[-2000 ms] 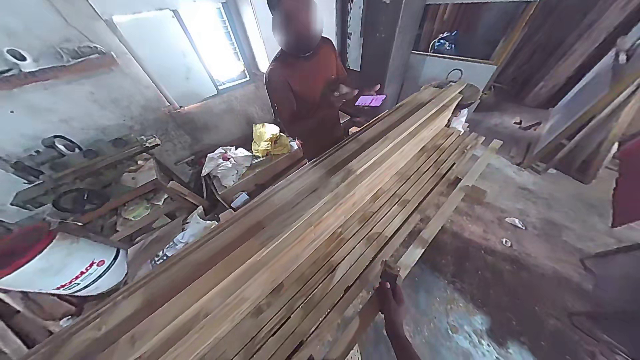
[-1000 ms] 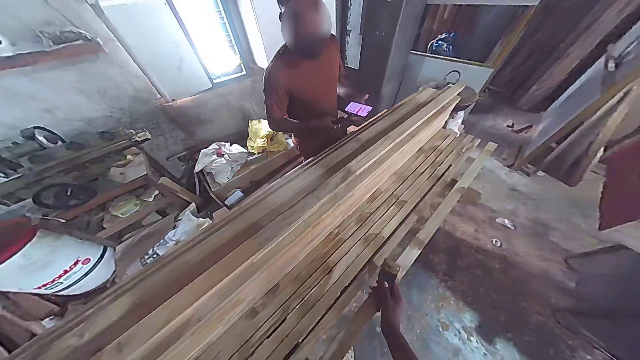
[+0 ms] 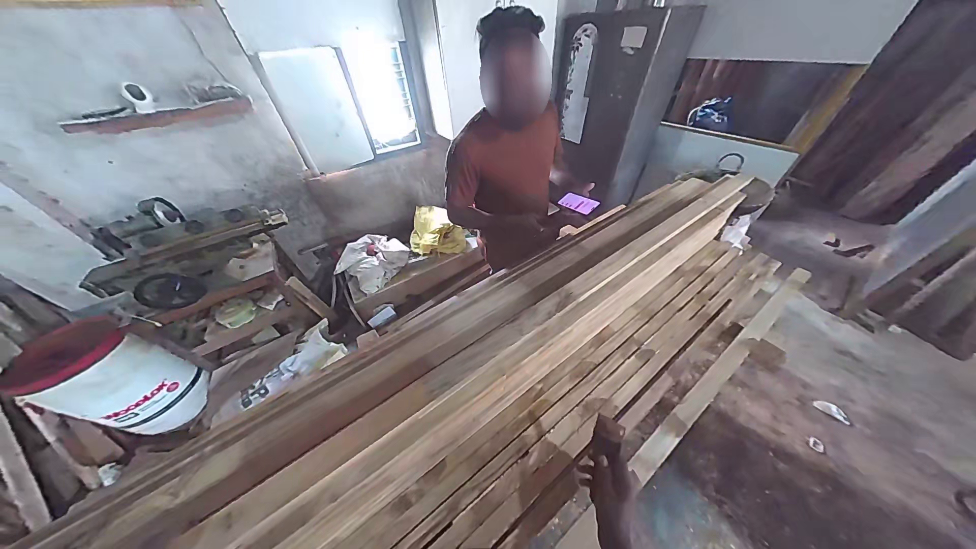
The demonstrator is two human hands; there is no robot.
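My right hand [image 3: 610, 488] is at the lower middle, at the near right side of a long stack of wooden boards [image 3: 473, 358]. Its fingers are curled around a small brown piece of wood [image 3: 608, 435], whose squared end stands up above the fingers. The stack runs from the lower left to the upper right. Alongside its right side lies a separate pale wooden strip [image 3: 717, 366], partly hidden by my hand and wrist. My left hand is out of view.
Across the stack stands a person [image 3: 507, 164] holding a lit phone [image 3: 579, 203]. At the left are a white bucket [image 3: 145, 381] with a red rim and a cluttered wooden bench [image 3: 229, 297]. White [image 3: 372, 261] and yellow [image 3: 437, 231] plastic bags lie behind the stack. Scraps lie on the floor [image 3: 801, 473].
The view has shifted, showing more of the wall and window. My right hand stays at the stack's right side with the wood piece. The person's raised hand has come down beside the phone.
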